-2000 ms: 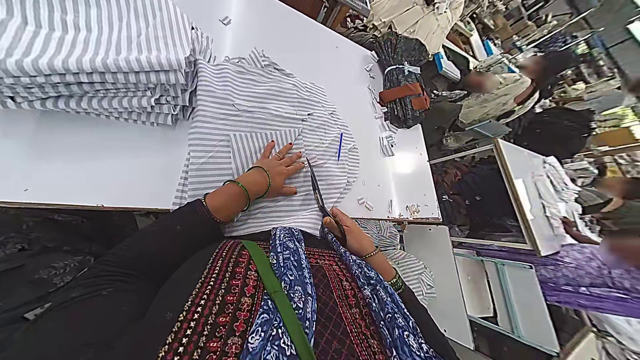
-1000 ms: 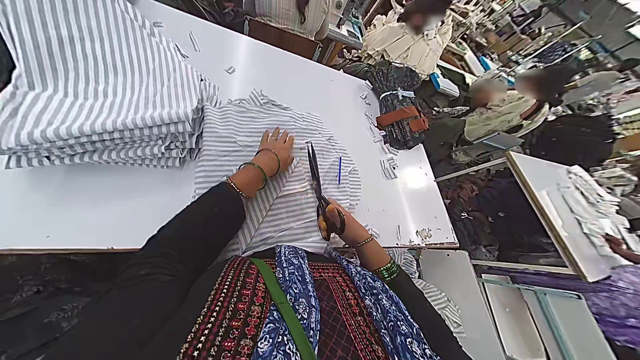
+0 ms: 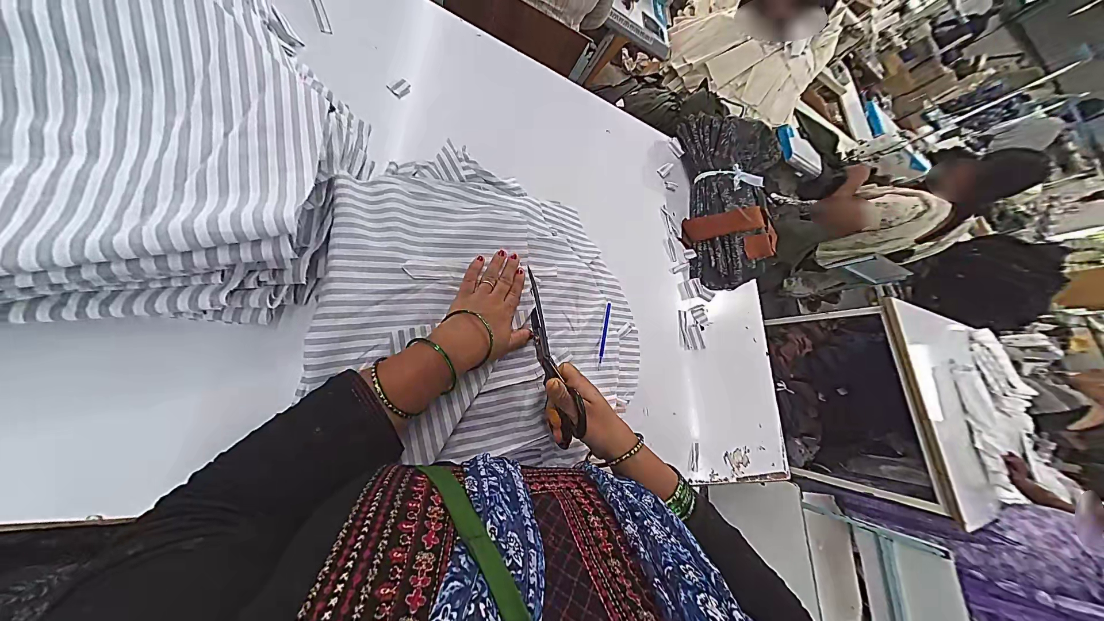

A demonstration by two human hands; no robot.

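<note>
My left hand (image 3: 487, 315) lies flat, fingers pointing away from me, on a grey-and-white striped garment (image 3: 405, 233) spread on the white table. Nothing is in it. My right hand (image 3: 586, 410) grips the handles of dark scissors (image 3: 542, 336); their blades point away from me and look nearly closed, just right of my left fingertips. A narrow striped strip (image 3: 431, 269) lies across the garment by my left fingers. A blue pen (image 3: 605, 332) rests on the cloth to the right of the scissors.
A tall stack of striped garments (image 3: 147, 155) stands at the left. Small fabric scraps (image 3: 692, 323) lie along the right of the table (image 3: 216, 414). Beyond its edge is a tied dark bundle (image 3: 729, 190) with an orange band (image 3: 724, 226). Other people sit at the upper right.
My left hand has moved away from my body across the garment since two seconds ago. The scissors stay in my right hand. A folded flap of the garment now lies differently beneath my left wrist.
</note>
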